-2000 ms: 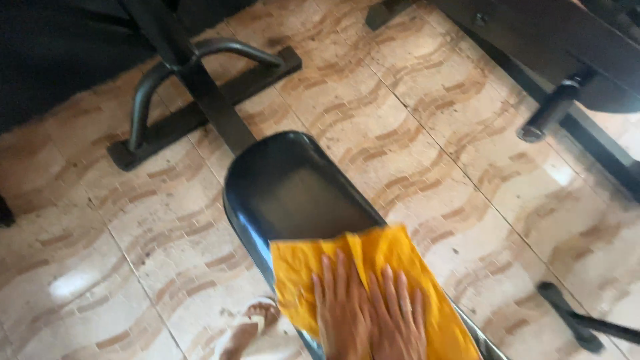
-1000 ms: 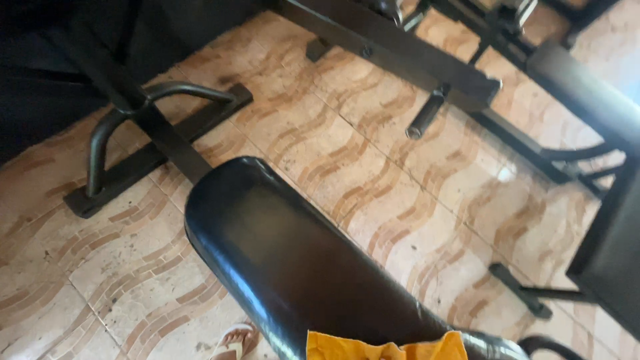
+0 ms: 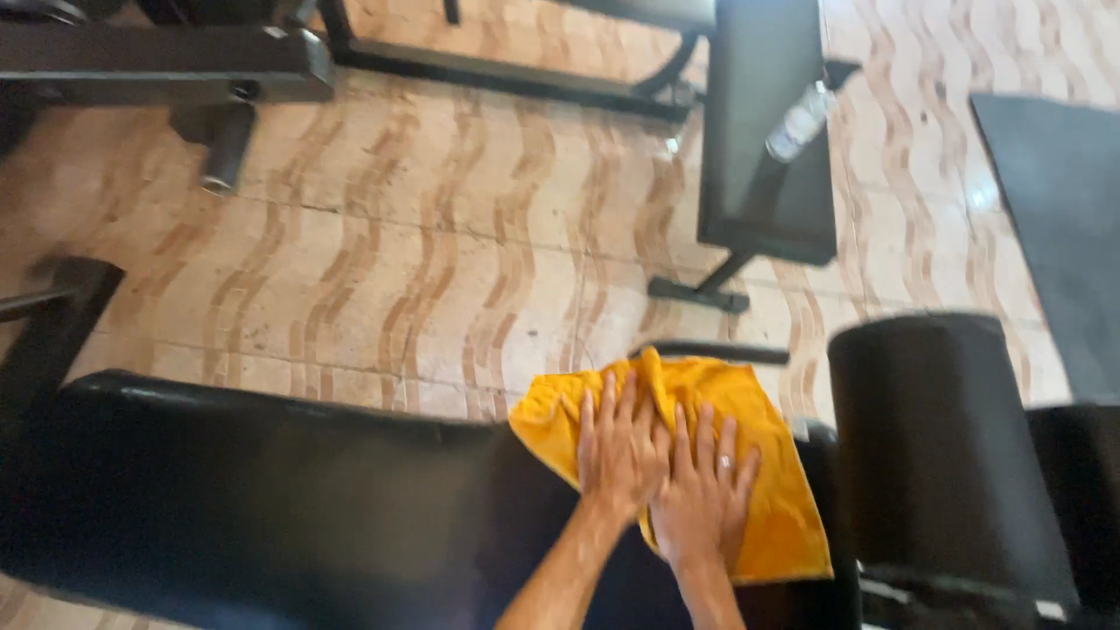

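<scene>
A yellow cloth [image 3: 774, 490] lies spread over the right end of a long black padded gym bench [image 3: 262, 499]. My left hand [image 3: 621, 446] rests flat on the cloth's left part, fingers pointing away from me. Right beside it, touching or slightly overlapping, my right hand [image 3: 704, 490] presses on the middle of the cloth and wears a ring. Fingers of both hands are a little spread, and neither is seen gripping the cloth. Just right of the cloth stands a black padded roller [image 3: 936, 446].
Beyond the bench, a second black bench [image 3: 770, 192] carries a clear plastic bottle [image 3: 801, 122]. A dark steel machine frame [image 3: 166, 66] is at upper left, a black mat [image 3: 1059, 227] at right. Patterned floor tiles [image 3: 437, 289] lie between them.
The view has swung a lot towards the bench's other end. Both hands and the cloth, of which only an edge showed one second ago, are in full view at the padded roller.
</scene>
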